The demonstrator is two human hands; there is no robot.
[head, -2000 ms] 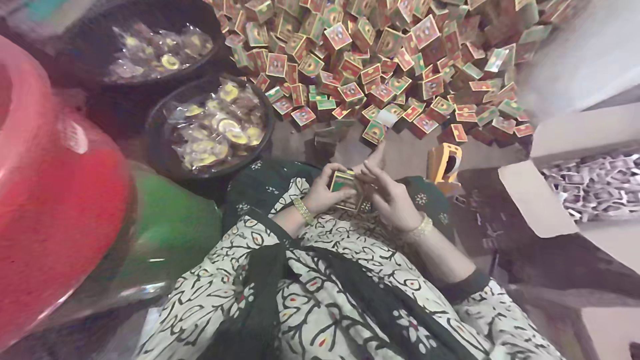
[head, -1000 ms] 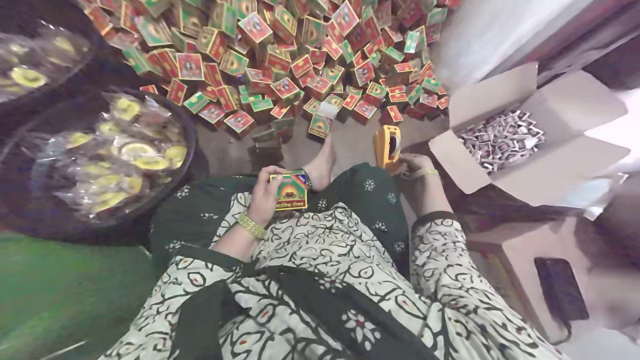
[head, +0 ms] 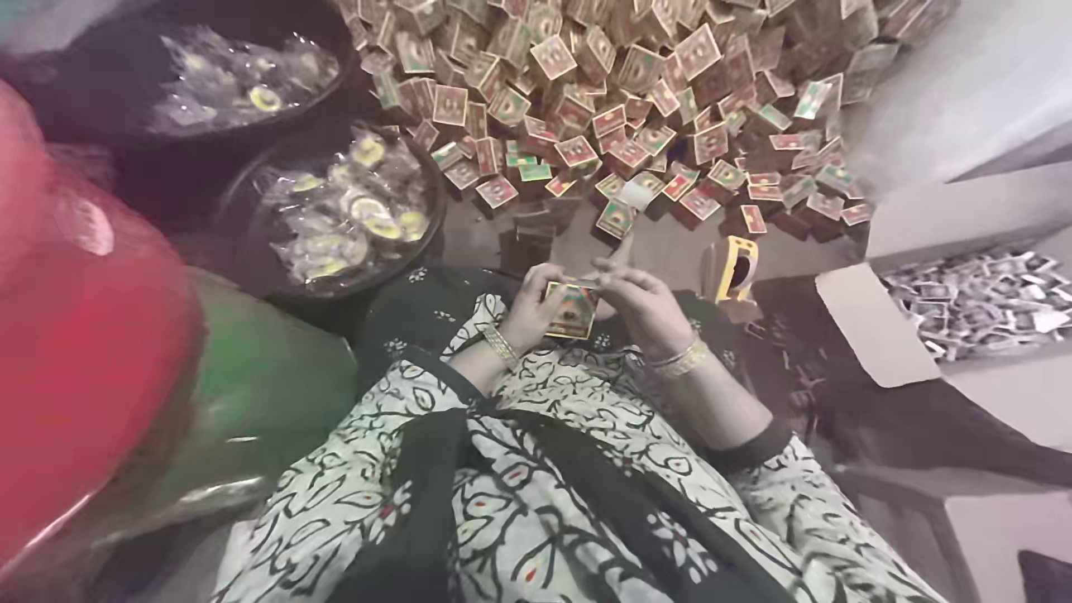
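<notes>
My left hand [head: 536,306] grips a small printed cardboard box [head: 573,311] by its left side, above my lap. At the top right of that box are the fingertips of my right hand [head: 643,308]; blur hides whether they hold anything. A yellow tape dispenser [head: 737,270] stands on the floor to the right of my right hand. Beyond my foot lies a large heap of similar small printed boxes [head: 578,152]. One box [head: 615,217] at the heap's near edge has a white piece [head: 639,192] by it.
Two dark round tubs hold clear plastic packets with yellow parts [head: 368,213] [head: 266,99] at the left. Nearer are a red container [head: 92,335] and a green one [head: 260,368]. At the right, an open cardboard carton [head: 879,327] holds many small pale pieces [head: 992,301].
My right hand has moved from beside the yellow tape dispenser to the top of the printed box. My left hand still holds the box. The view has swung left.
</notes>
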